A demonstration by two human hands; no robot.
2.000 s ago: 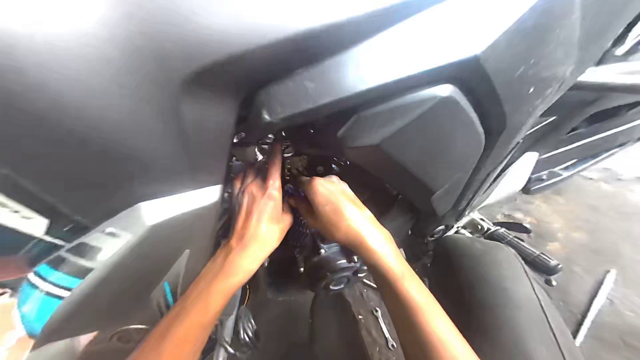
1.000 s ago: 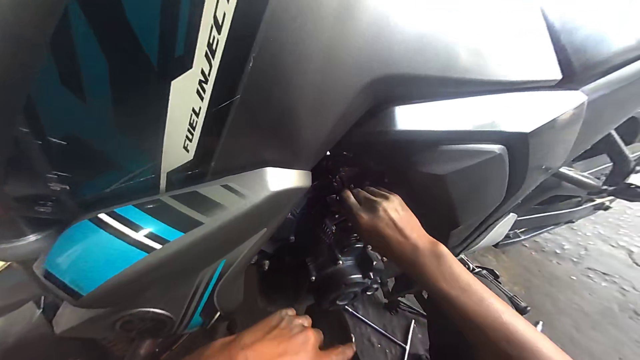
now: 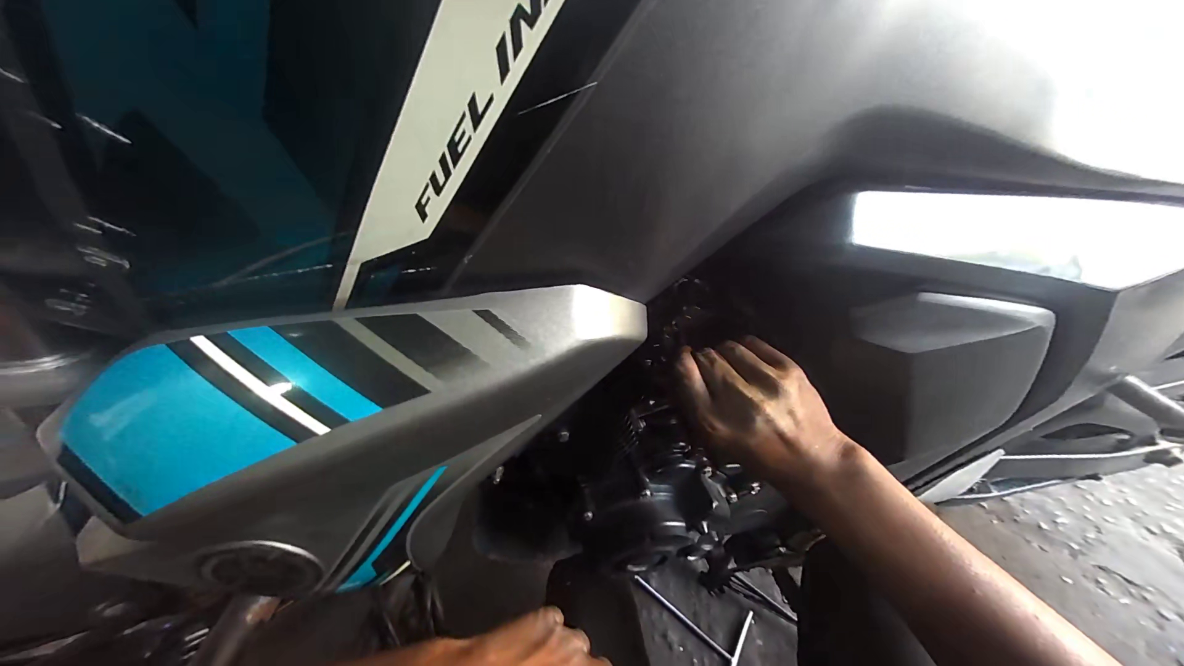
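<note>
My right hand [image 3: 754, 398] reaches into the dark gap above the motorcycle engine [image 3: 647, 499], behind the silver and blue fairing panel [image 3: 444, 370]. Its fingertips are bent and hidden among dark engine parts, so whether they grip anything does not show. Low in the view, my left hand [image 3: 532, 638] is cut off by the bottom edge, below the fairing and left of the metal tools; its fingers look curled, and what they may hold is out of sight.
Thin metal tools [image 3: 684, 615] lie below the engine. A black side cover [image 3: 962, 370] is right of my right hand. The grey body panel [image 3: 721, 120] overhangs the gap. Rough ground [image 3: 1091, 536] shows at the lower right.
Two seconds ago both hands were together in the engine gap. My left hand has come out and down, while my right hand remains at the gap. The view has shifted toward the fairing.
</note>
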